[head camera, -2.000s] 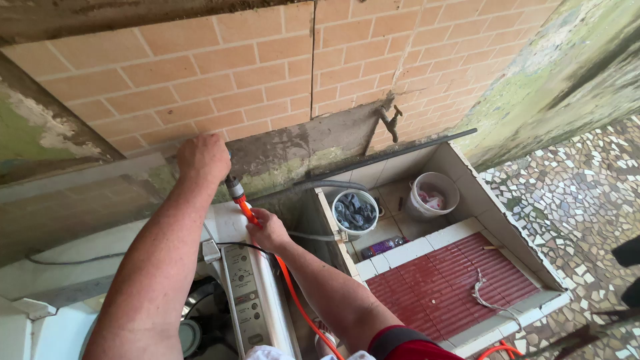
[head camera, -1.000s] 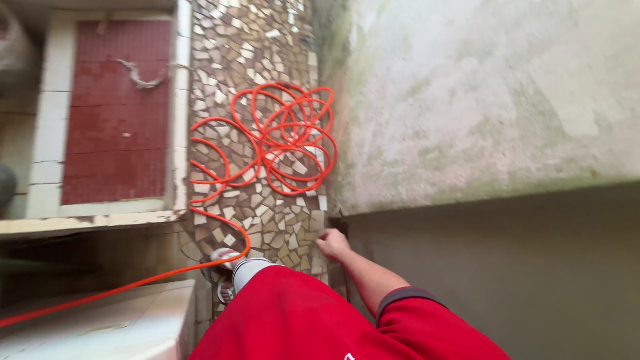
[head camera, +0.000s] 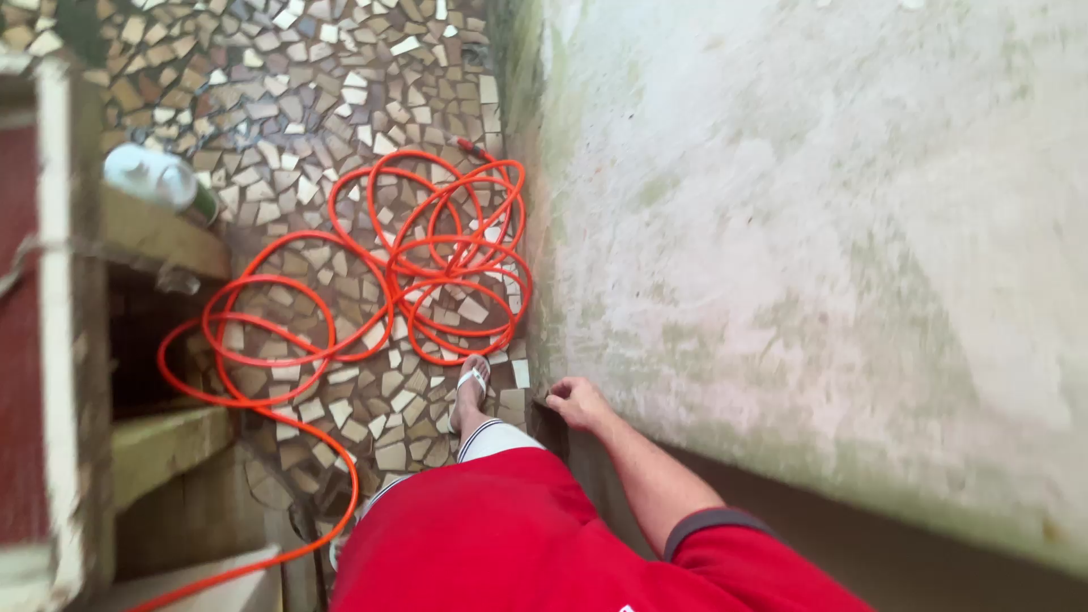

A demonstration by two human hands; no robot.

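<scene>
My right hand (head camera: pixel 580 403) is beside the lower edge of the mossy wall, fingers partly curled; I see nothing in it, and whether it touches the wall cannot be told. Ahead and to its left, an orange hose (head camera: pixel 395 293) lies in loose, overlapping loops on the floor, and its connector end (head camera: pixel 470 148) rests near the wall. One length of the hose runs down to the lower left, past the washing sink's side. My left hand is out of the frame.
Broken-tile mosaic (head camera: pixel 280 110) covers the floor. A weathered wall (head camera: pixel 765 221) stands at the right. At the left are the sink's tiled edge (head camera: pixel 58 340), a pale plastic container (head camera: pixel 150 176) and a ledge (head camera: pixel 170 446). My sandalled foot (head camera: pixel 470 387) is close to the hose.
The view has swung from the tap and sink to the floor. Two seconds ago both hands were at the hose's connector end; now only my right hand shows, by the wall, away from it.
</scene>
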